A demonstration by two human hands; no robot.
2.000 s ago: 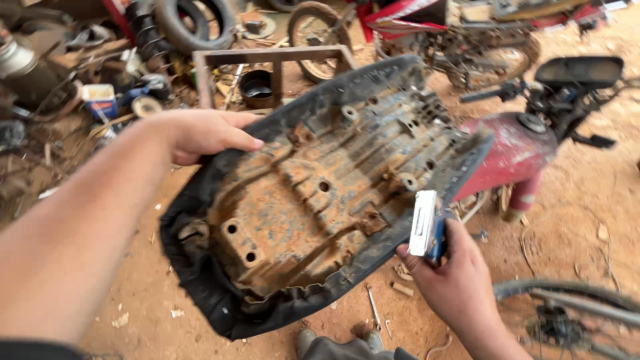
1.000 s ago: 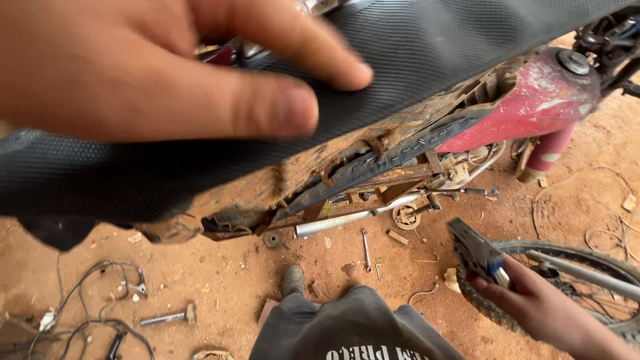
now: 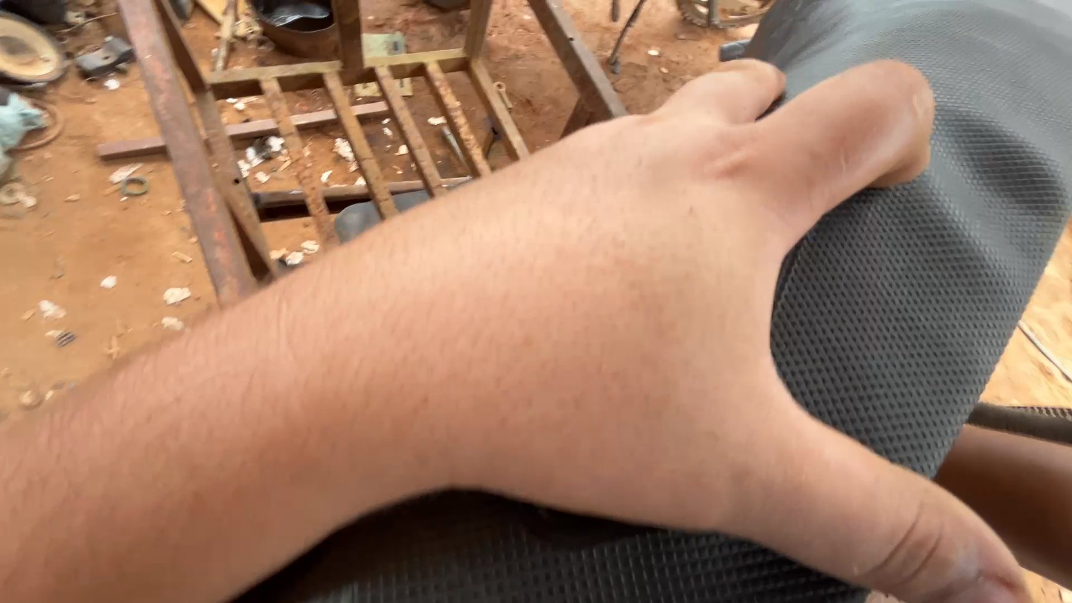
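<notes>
My left hand [image 3: 670,310] spreads its fingers and thumb over the textured black cover of a motorcycle seat [image 3: 888,335], gripping it close to the camera. The seat runs from the upper right down to the bottom of the view, partly behind my left forearm. Of my right arm only a stretch of forearm [image 3: 1005,494] shows at the right edge, behind the seat. My right hand and whatever is in it are hidden.
A rusty metal frame with slats [image 3: 360,151] stands on the dirt floor at the upper left. Near it are a black bowl [image 3: 297,21], a round disc-like part [image 3: 25,50], metal bars and scattered scraps. Part of a wheel [image 3: 724,10] shows at the top.
The seat first showed its rusty underside, then its black cover edge; now the cover fills the right side. The stapler-like tool seen in my right hand is now out of sight. The view has shifted.
</notes>
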